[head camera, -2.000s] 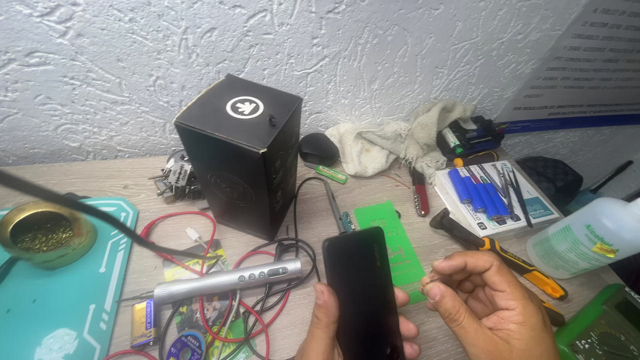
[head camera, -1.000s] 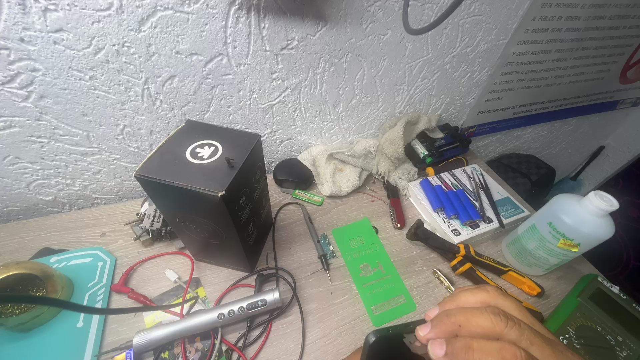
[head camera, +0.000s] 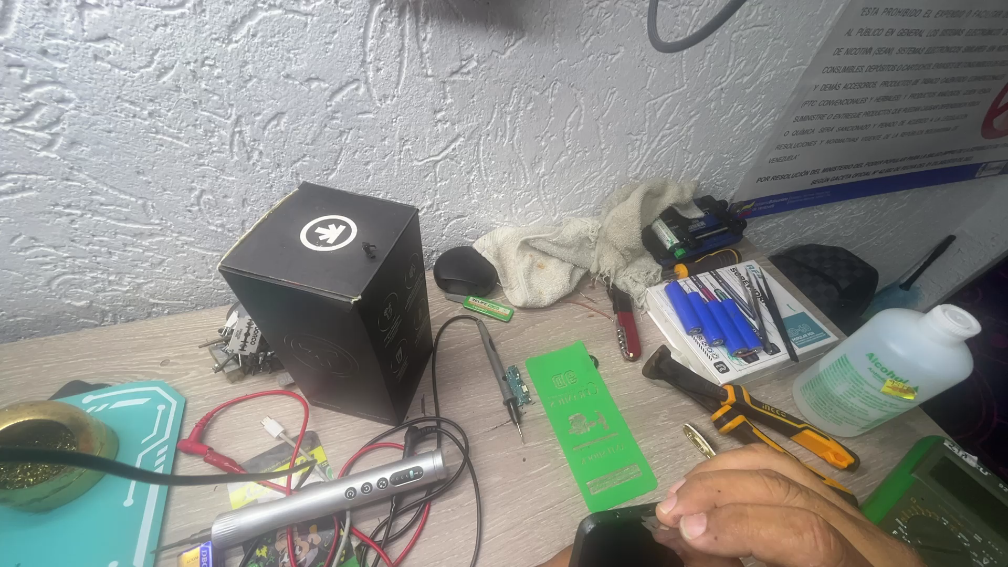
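Note:
A black smartphone (head camera: 618, 543) shows its top part at the bottom edge, just in front of a green plastic card with cut-out lettering (head camera: 587, 425). Only a sliver of my left hand (head camera: 557, 558) appears at the phone's lower left side, where it holds the phone; its fingers are out of frame. The fingers of my right hand (head camera: 776, 508) are bent together over the phone's right side, fingertips at its screen. Something thin and pale seems to show under them, too unclear to name. A small brass-coloured metal piece (head camera: 698, 440) lies just beyond this hand.
Pliers (head camera: 740, 409), an alcohol bottle (head camera: 882, 370) and a green multimeter (head camera: 937, 504) stand or lie at right. Blue cylindrical cells (head camera: 713, 319) rest on a white box. Left are a tall black box (head camera: 339, 315), tangled leads, a silver pen-shaped tool (head camera: 331, 496) and a brass bowl (head camera: 51, 465).
My right hand, beside the phone two seconds ago, has come over its screen. The phone and left hand now sit lower, mostly out of frame. The view has shifted.

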